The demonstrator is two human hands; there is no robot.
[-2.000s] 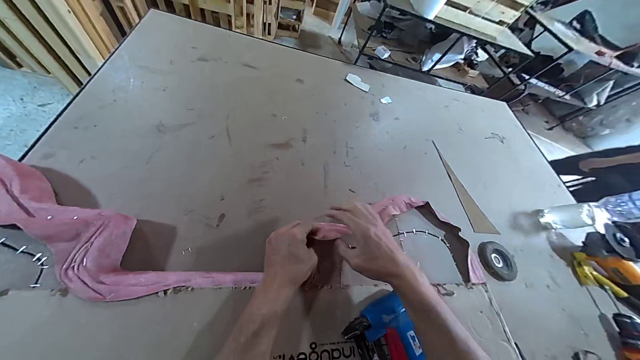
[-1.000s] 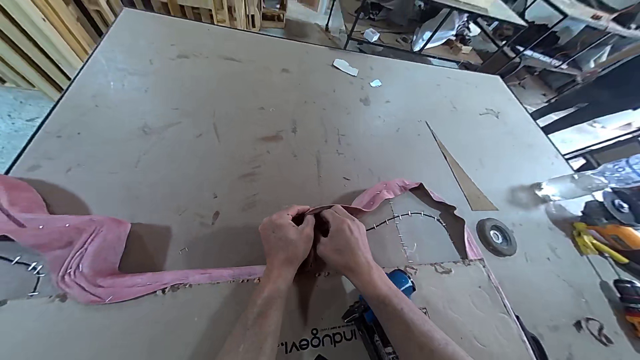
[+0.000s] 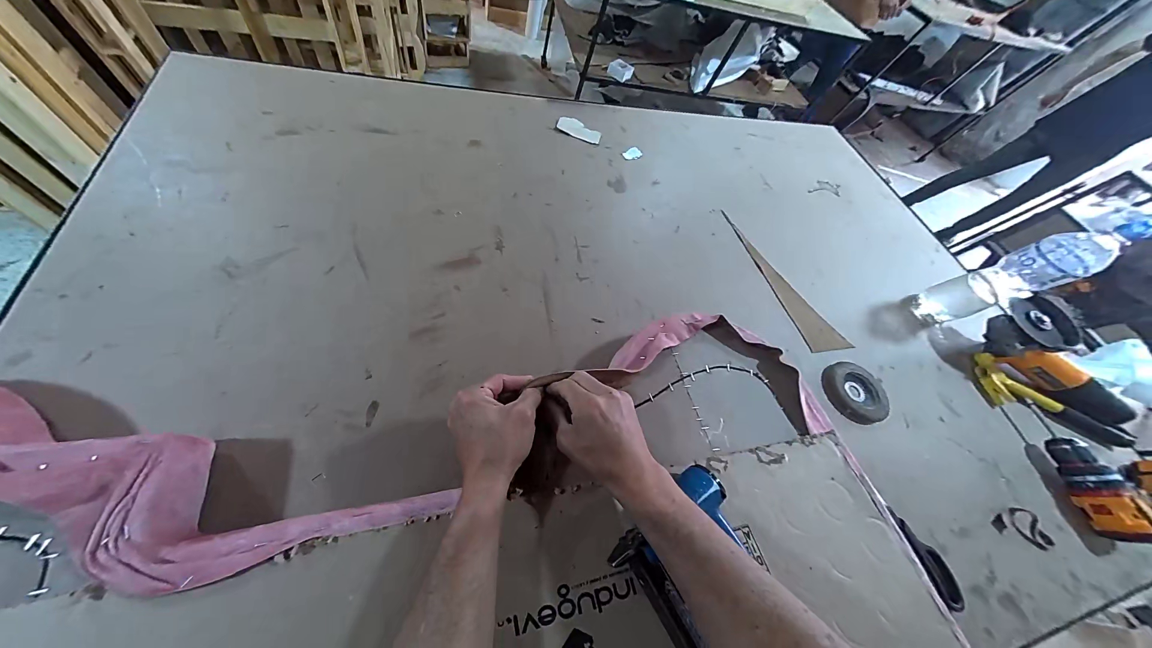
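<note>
My left hand (image 3: 493, 423) and my right hand (image 3: 598, 421) pinch the edge of a strip of pink fabric (image 3: 661, 340), side by side with knuckles up. Brown backing of the fabric shows between and below them. The fabric runs left along the edge of a grey board (image 3: 765, 522) and bunches into folds at the far left. Right of my right hand it loops around a curved black line crossed by staples. A blue and black staple gun (image 3: 661, 576) lies partly under my right forearm.
At the right are a black wheel-like disc (image 3: 855, 393), a plastic bottle (image 3: 1017, 274), an orange angle grinder (image 3: 1062, 378), an orange power tool (image 3: 1107, 499) and black scissor handles (image 3: 936, 567). A thin triangular offcut (image 3: 792, 301) lies beyond. A person (image 3: 1053, 135) stands past the table's right side.
Both hands have turned and drawn closer together on the fabric. The fabric strip just right of them lies in a different curve than two seconds ago.
</note>
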